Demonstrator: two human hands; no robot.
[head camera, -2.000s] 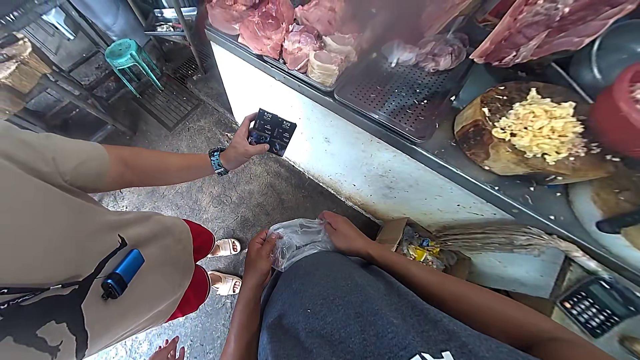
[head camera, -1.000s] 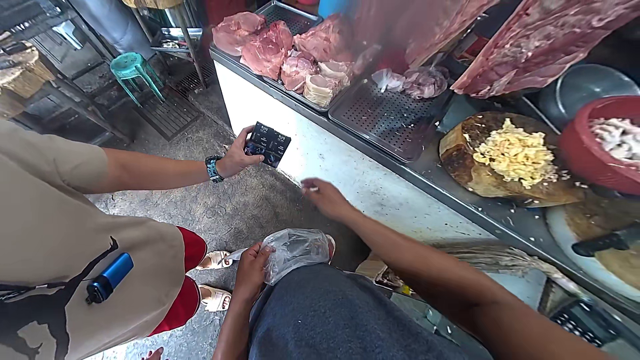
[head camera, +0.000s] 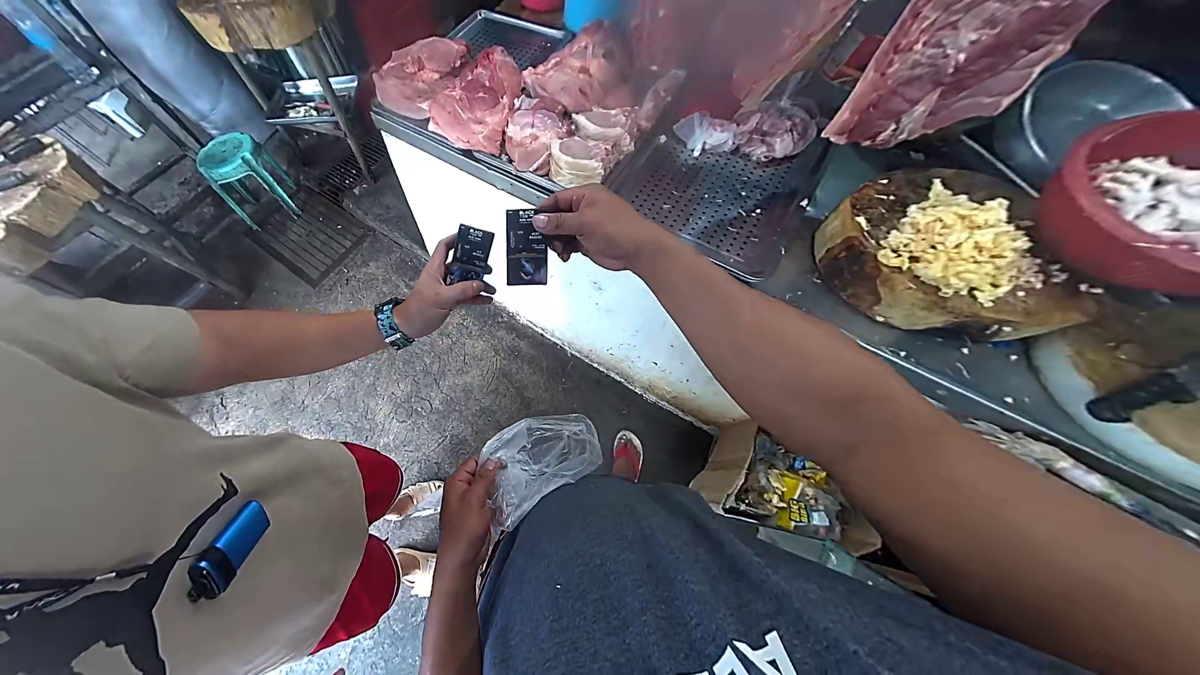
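My right hand (head camera: 595, 227) reaches forward and pinches a small black printed box (head camera: 527, 251) by its upper right side. Just left of it, another person's hand (head camera: 437, 292) holds a similar black box (head camera: 471, 251); a narrow gap parts the two boxes. Low in the view, in front of my dark shirt, my left hand (head camera: 469, 506) grips the left edge of a clear plastic bag (head camera: 548, 459). The bag looks thin and crumpled, with nothing visible inside.
Raw meat (head camera: 478, 98) lies on the counter beside a perforated metal tray (head camera: 722, 202). To the right are a chopping block (head camera: 858, 253) with chopped yellowish food, a red basin (head camera: 1078, 197) and a knife (head camera: 1139, 396). A cardboard box (head camera: 731, 464) stands below; a green stool (head camera: 230, 159) is at left.
My right hand has left the plastic bag and moved forward to the black boxes. The other person's hand held the dark boxes together earlier; one is now in my right hand.
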